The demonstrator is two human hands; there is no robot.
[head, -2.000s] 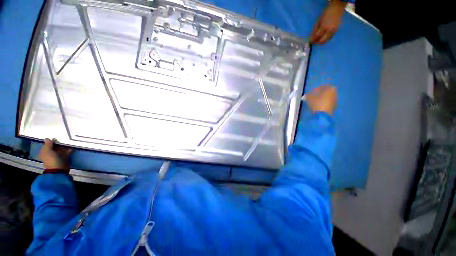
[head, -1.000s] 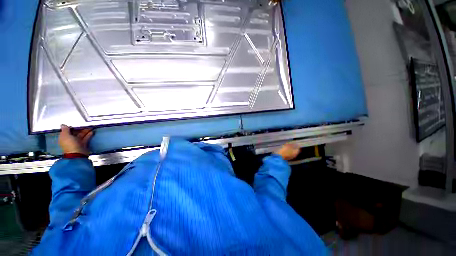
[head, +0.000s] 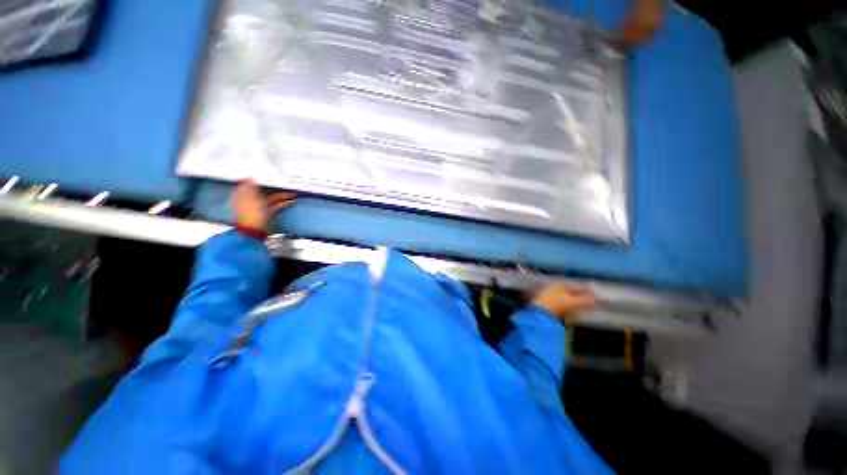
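Observation:
A large silver back panel [head: 390, 121] with raised ribs lies on blue padding, blurred, its top cut off by the picture's edge. My left hand [head: 255, 206], with a dark red band at the wrist, holds the panel's near edge close to its left corner. My right hand [head: 565, 301] is at the near side rail [head: 353, 254], apart from the panel. It is small and blurred, its fingers look curled, and I see nothing in it.
Another person's hand [head: 643, 20] is at the panel's far right corner. Part of a second panel [head: 42, 32] lies on the blue padding [head: 121, 121] at the upper left. A dark green surface [head: 46, 297] is below the rail at the left.
My right hand has left the panel's right edge and come down to the near rail. My left hand stays at the near edge. The view has shifted, and a second panel shows at the upper left.

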